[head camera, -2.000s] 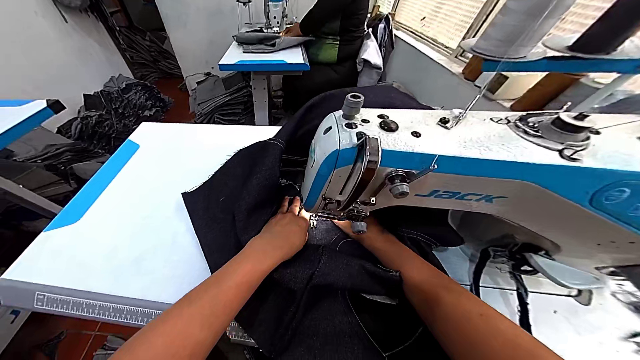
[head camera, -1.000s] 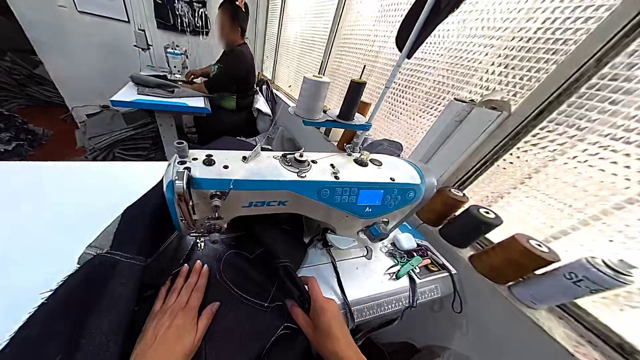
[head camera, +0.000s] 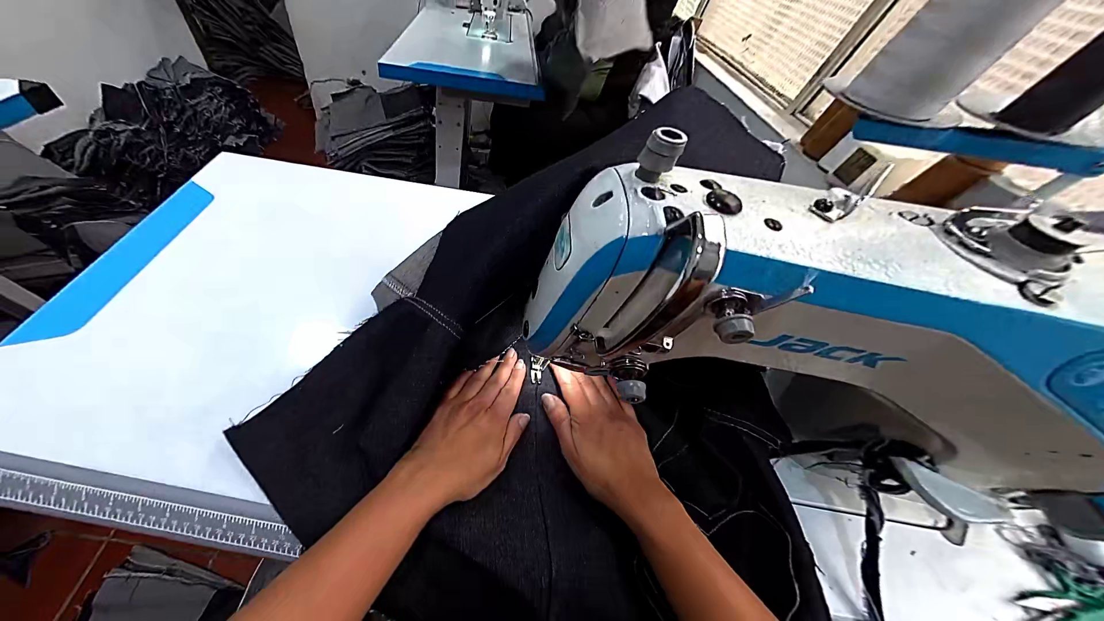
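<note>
Dark denim fabric (head camera: 371, 388) lies across the sewing table and under the head of a white and blue Jack sewing machine (head camera: 862, 267). My left hand (head camera: 474, 431) presses flat on the denim, just left of the presser foot (head camera: 536, 371). On the other side of the foot, my right hand (head camera: 599, 431) also rests on the cloth, its fingertips partly behind the machine's lower parts. A seam line runs toward me between both hands. White stitching shows on the denim at the left and on the darker folds at the right.
The white table top (head camera: 216, 310) has a ruler strip (head camera: 147, 513) along its front edge. Thread cones (head camera: 940, 60) stand at the upper right. Behind are another sewing table (head camera: 466, 60) and stacks of cloth (head camera: 379, 129). Black cords hang under the machine arm at right.
Since one second ago, my right hand has moved from the fold at right to beside the presser foot, and my left hand lies closer to the foot. The view has swung left and closer.
</note>
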